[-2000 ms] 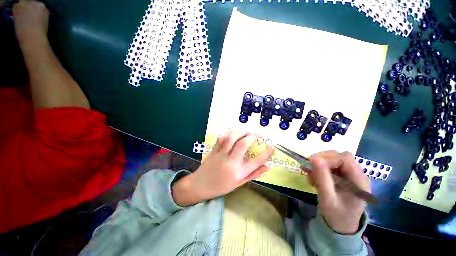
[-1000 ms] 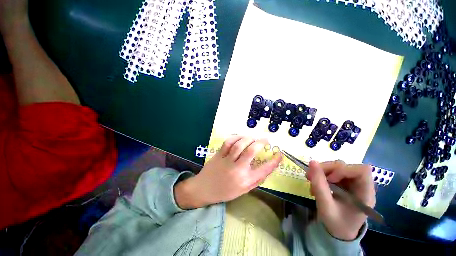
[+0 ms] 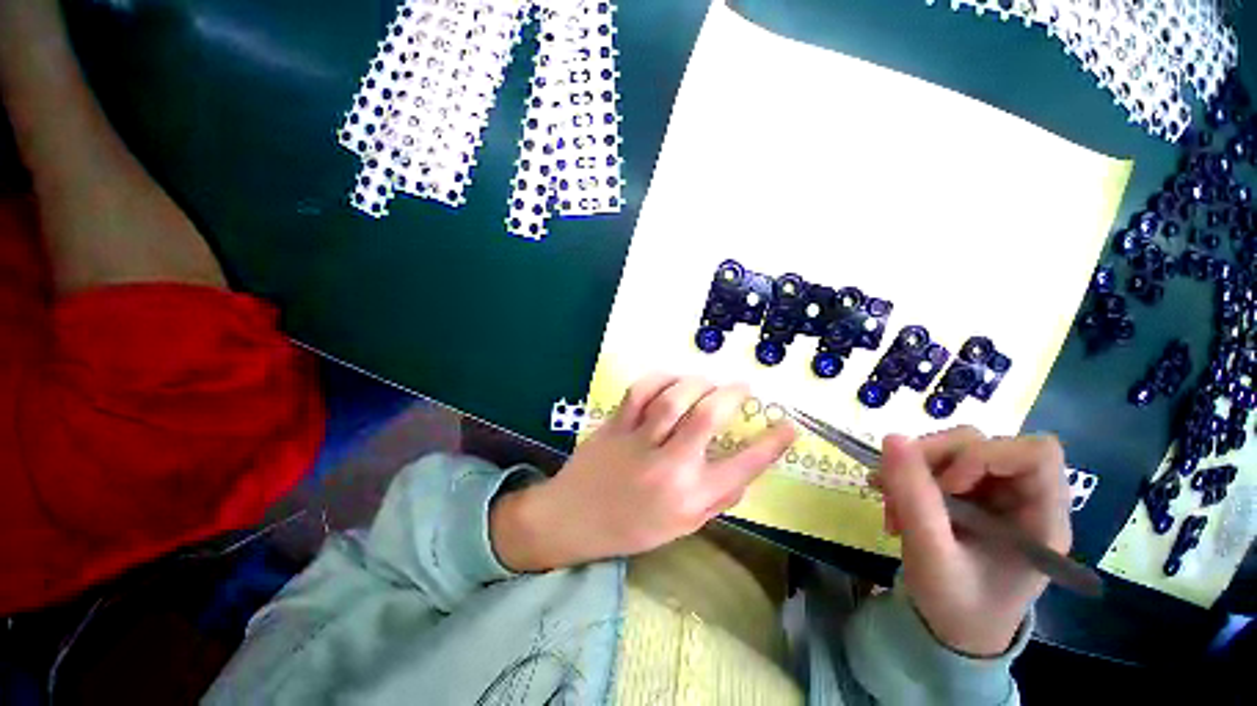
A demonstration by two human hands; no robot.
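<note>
My right hand [image 3: 979, 524] holds silver-grey tweezers [image 3: 857, 443] like a pen. Their tips are beside small pale rings [image 3: 773, 412] on the work sheet [image 3: 882, 166]. My left hand [image 3: 655, 469] lies flat over the sheet's near left part, fingers slightly bent and holding nothing visible. Its fingertips are near the rings and hide part of the ring rows. Several black housings [image 3: 902, 367] lie in a row on the sheet beyond my hands. Whether the tweezers touch a ring is too small to tell.
White strips with round holes [image 3: 572, 124] lie at the far left, and more [image 3: 1123, 55] at the far right. A heap of loose black housings [image 3: 1199, 235] is on the right, partly on a second pale sheet [image 3: 1199, 552]. A person's red sleeve [image 3: 152, 428] and arm are at the left.
The view has shifted, so the sheet and housings appear farther right. My hands keep nearly the same pose over the sheet, with the tweezers still in my right hand.
</note>
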